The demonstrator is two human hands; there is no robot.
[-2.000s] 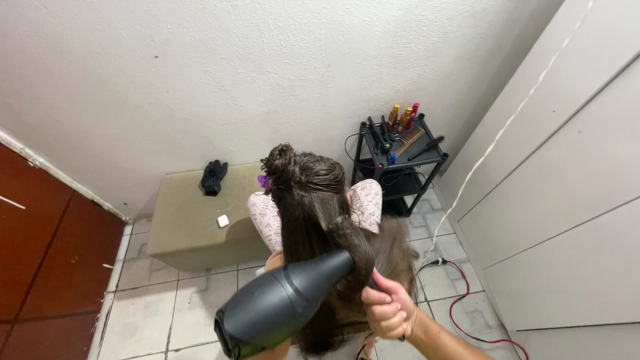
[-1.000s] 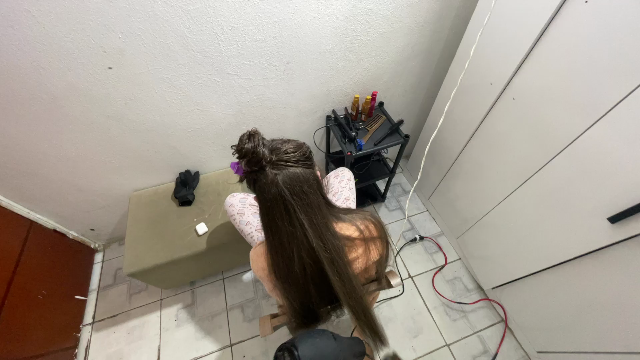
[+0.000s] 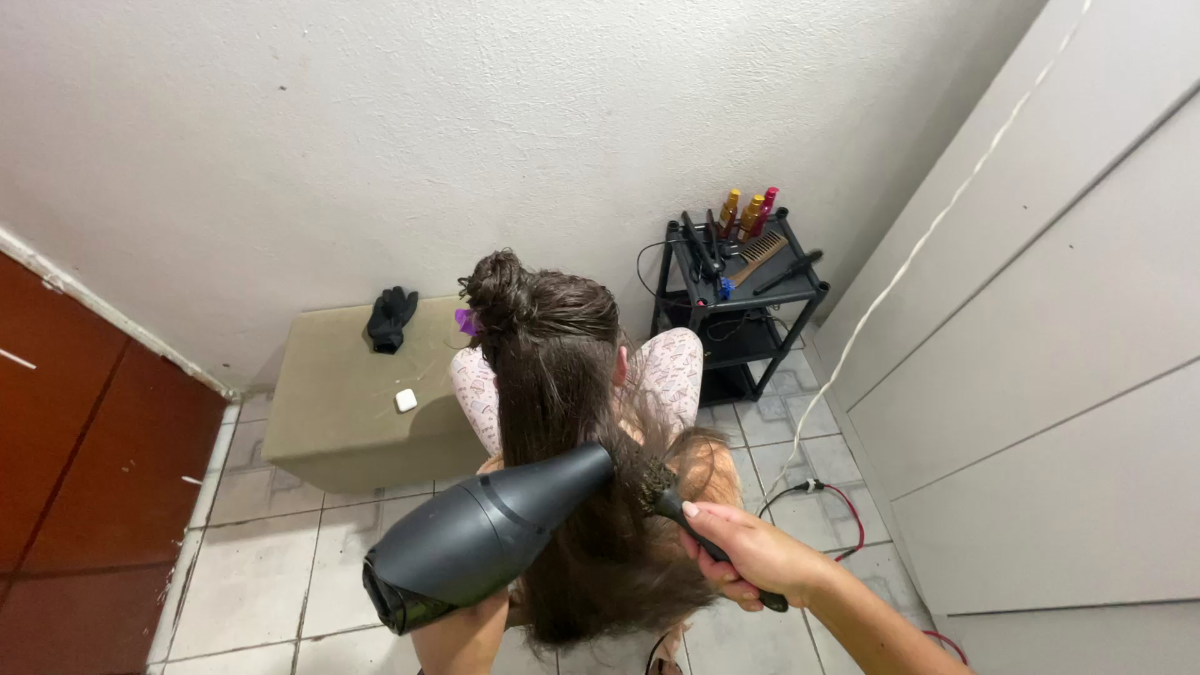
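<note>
A black hair dryer (image 3: 487,534) points its nozzle at the long dark hair (image 3: 562,403) of a person seated with their back to me. My left hand (image 3: 473,614) is below the dryer, mostly hidden by its body, and holds it up. My right hand (image 3: 745,553) grips the black handle of a round hairbrush (image 3: 698,530), whose bristles sit in the hair just right of the nozzle. The upper hair is gathered in a bun, with a purple hair tie or clip (image 3: 466,322) at its left.
On a beige bench (image 3: 309,375) lie a black glove (image 3: 390,319) and a small white case (image 3: 405,401). A black cart (image 3: 741,300) holds bottles (image 3: 751,217), a wooden comb (image 3: 757,255) and styling tools. White cord (image 3: 886,291) hangs along the grey panels; red cable (image 3: 855,511) crosses the tiles.
One second ago the dryer was at the lower edge and the right hand was out of view. Now both dryer and brush are up at the hair.
</note>
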